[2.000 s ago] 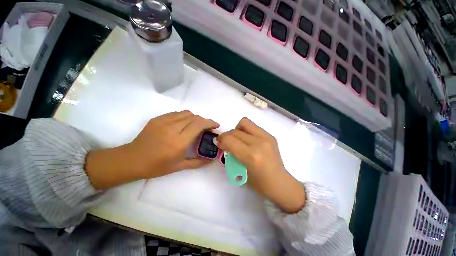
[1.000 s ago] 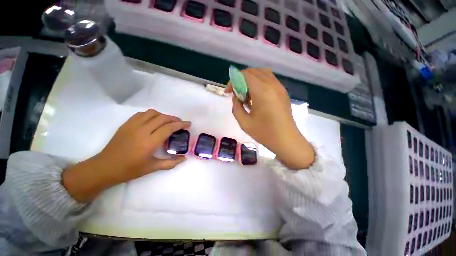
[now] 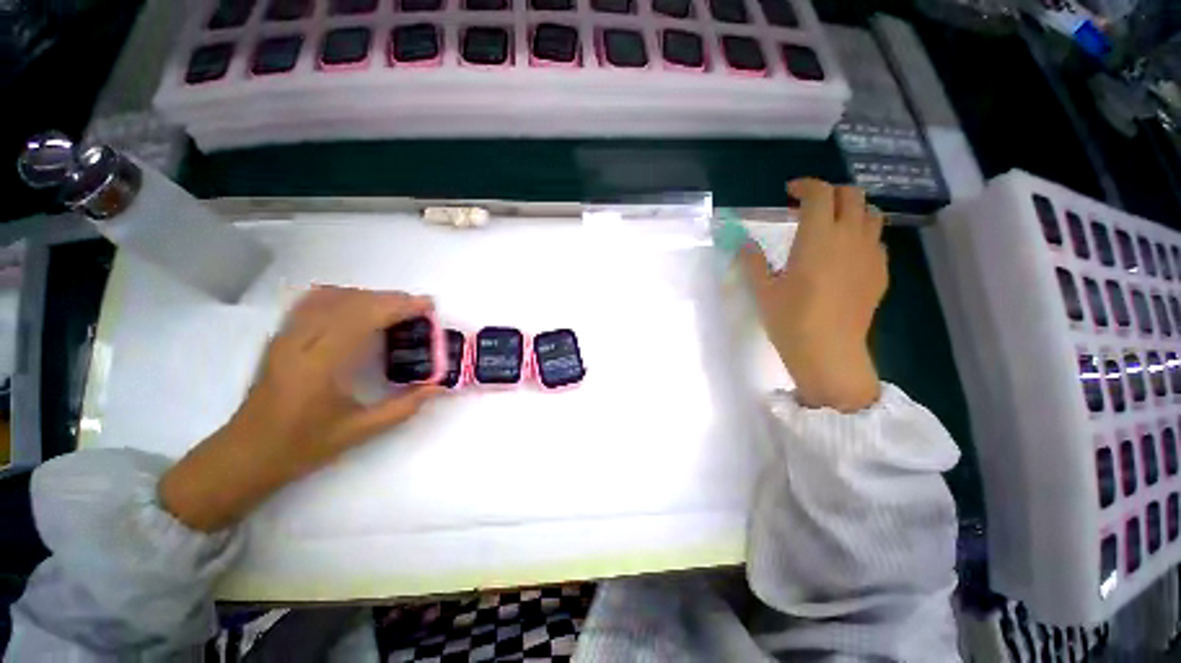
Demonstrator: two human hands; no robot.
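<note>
My left hand (image 3: pixel 317 382) grips a pink-rimmed watch body (image 3: pixel 412 350) between thumb and fingers, tilted, at the left end of a short row. Beside it, a partly covered watch body (image 3: pixel 453 358) and two more, a middle one (image 3: pixel 500 356) and a right one (image 3: pixel 560 359), lie screen up on the white work sheet (image 3: pixel 518 473). My right hand (image 3: pixel 822 292) is at the sheet's far right, fingers spread. The mint-green tool (image 3: pixel 732 237) shows by its thumb, at the sheet's far edge; the frame does not show whether the hand touches it.
A solvent bottle (image 3: pixel 181 233) with a metal top stands at the left. A thick white watch tray (image 3: pixel 505 117) spans the far side, and a second tray (image 3: pixel 1023 440) stands at right. A small white cylinder (image 3: pixel 456 216) and clear film (image 3: pixel 648 218) lie at the sheet's far edge.
My right hand has moved from the watches to the far right, with the green tool now low by the thumb. My left hand has gripped and tilted the leftmost watch. The view has turned.
</note>
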